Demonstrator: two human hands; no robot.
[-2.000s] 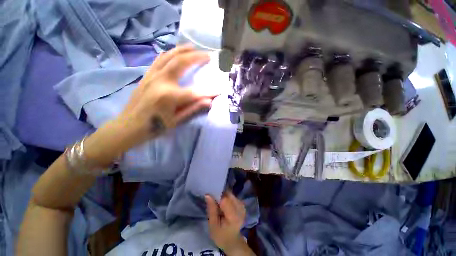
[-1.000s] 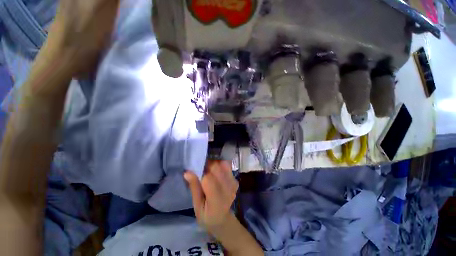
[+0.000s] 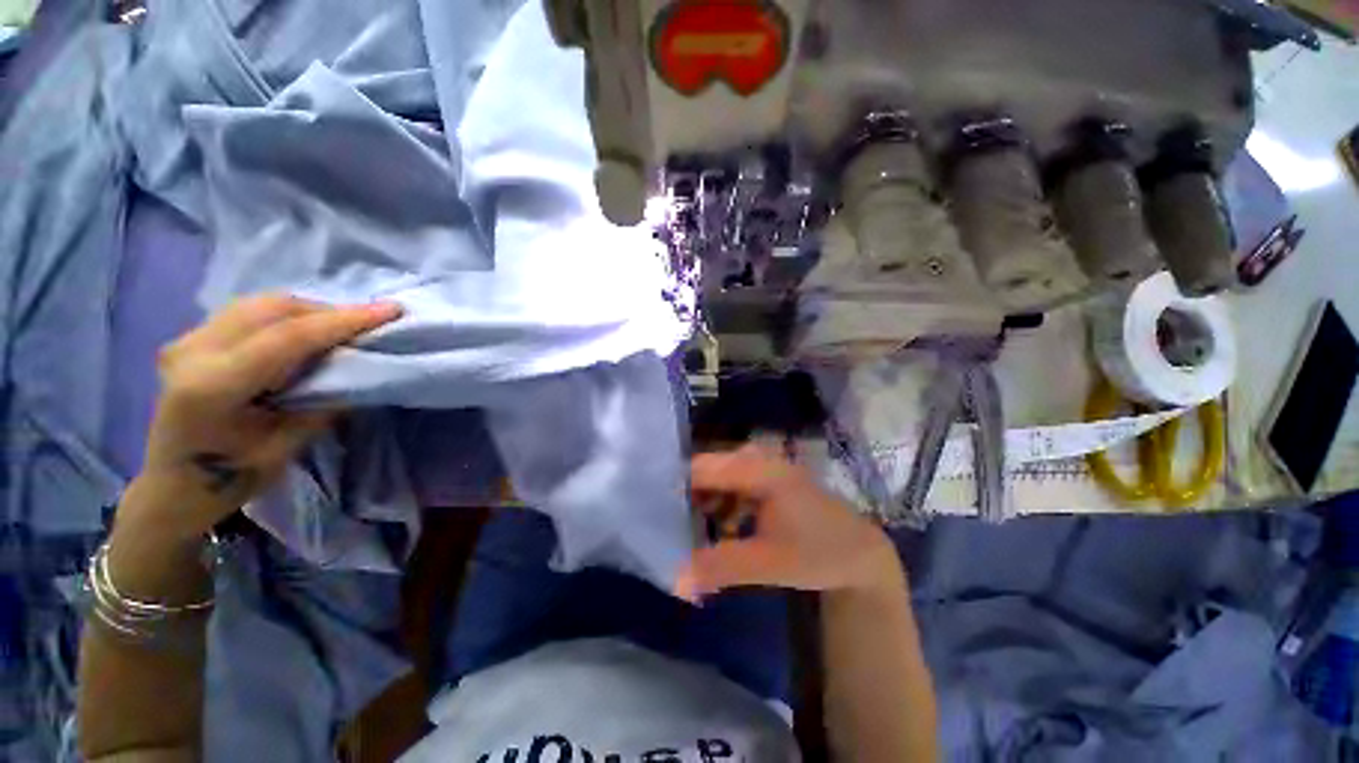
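Note:
A light blue-grey garment panel (image 3: 581, 432) lies at the brightly lit needle area (image 3: 686, 268) of the overlock machine (image 3: 879, 75). My left hand (image 3: 254, 373) grips a folded part of the cloth left of the needle, thumb and fingers closed over its edge. My right hand (image 3: 783, 522) is at the table's front edge, right of the panel's hanging corner. Its fingertips are at the cloth's edge and slightly blurred; whether they pinch it cannot be told. Glare hides the cloth under the foot.
More blue-grey cloth (image 3: 75, 194) is heaped on the purple surface (image 3: 157, 283) at left and hangs below the table. Grey prongs (image 3: 935, 440), a printed tape (image 3: 1043, 443), a white roll (image 3: 1177, 340), yellow scissors (image 3: 1110, 447) and a black phone-like rectangle (image 3: 1319, 395) lie at right.
My left hand has come down from the upper left and now holds the cloth's folded edge. My right hand has moved right. The panel is lifted and gathered left of the needle.

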